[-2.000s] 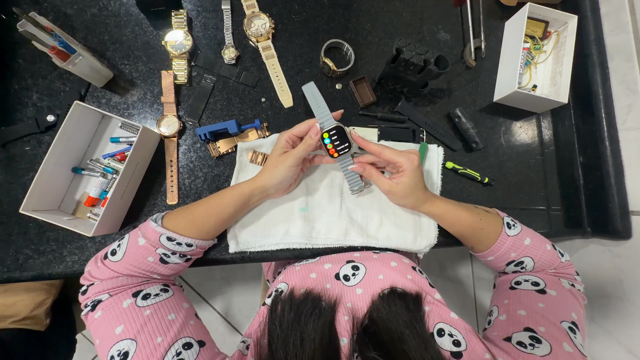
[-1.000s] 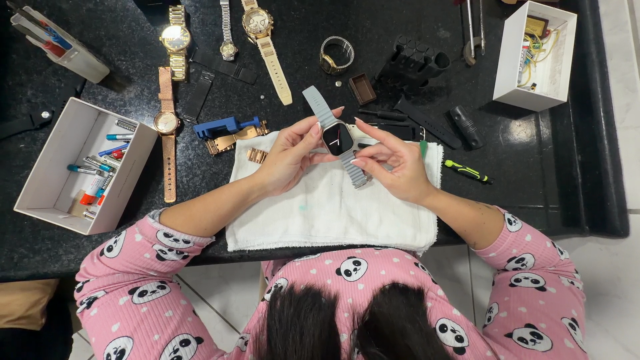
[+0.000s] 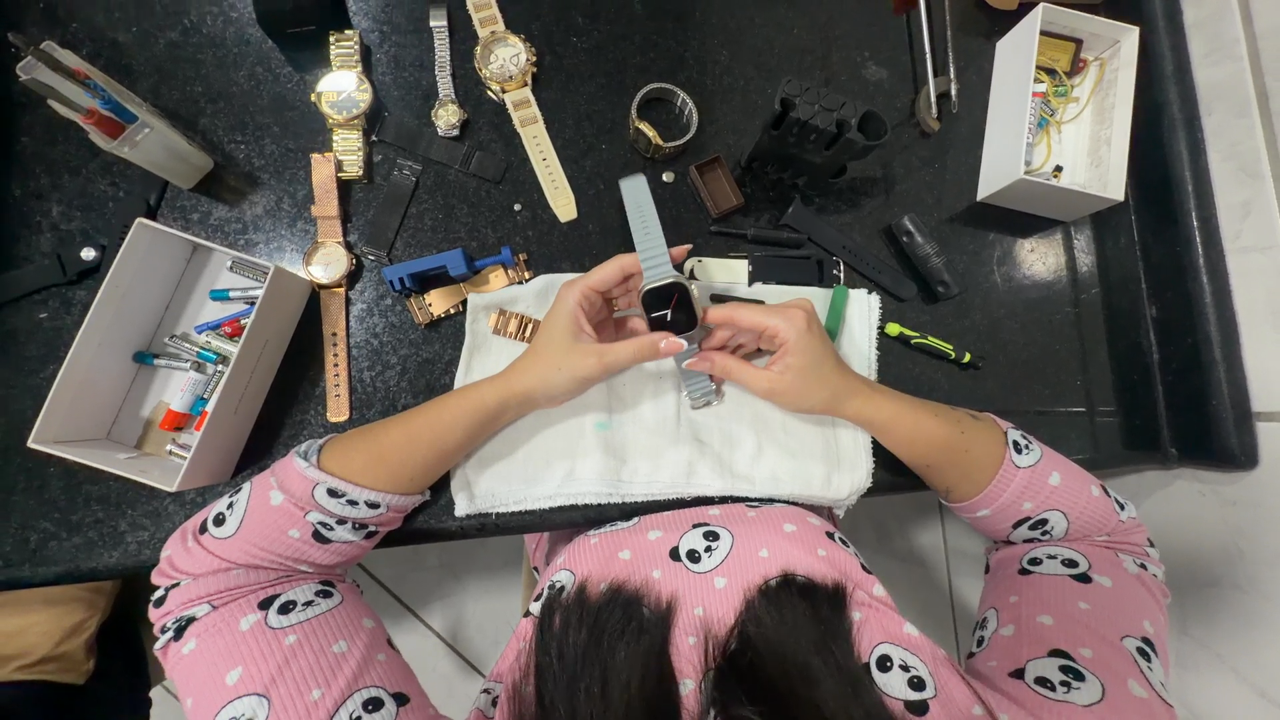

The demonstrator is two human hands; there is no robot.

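Note:
A smartwatch with a grey-blue band point(image 3: 669, 305) is held over the white towel point(image 3: 640, 440), its lit dark screen showing clock hands. My left hand point(image 3: 590, 330) grips the case from the left, thumb at its lower edge. On the other side, my right hand point(image 3: 775, 350) has its fingertips at the case's right edge and the lower band. Rose-gold bracelet links point(image 3: 514, 325) lie on the towel near my left wrist. Just beyond them, a blue band-holding tool point(image 3: 445, 270) sits with a rose-gold metal bracelet point(image 3: 465, 292). A green tool point(image 3: 836, 313) is partly behind my right hand.
Several wristwatches point(image 3: 328, 262) lie to the left and beyond. A white box of batteries and tubes point(image 3: 265, 390) stands left, another white box point(image 3: 1060, 190) far right. A black holder point(image 3: 815, 135), a small brown tray point(image 3: 716, 187), black straps point(image 3: 850, 250) and a yellow-green screwdriver point(image 3: 932, 345) surround the towel.
The watch screen has gone from coloured icons, two seconds ago, to a clock face. Both hands have stayed on the watch in nearly the same place.

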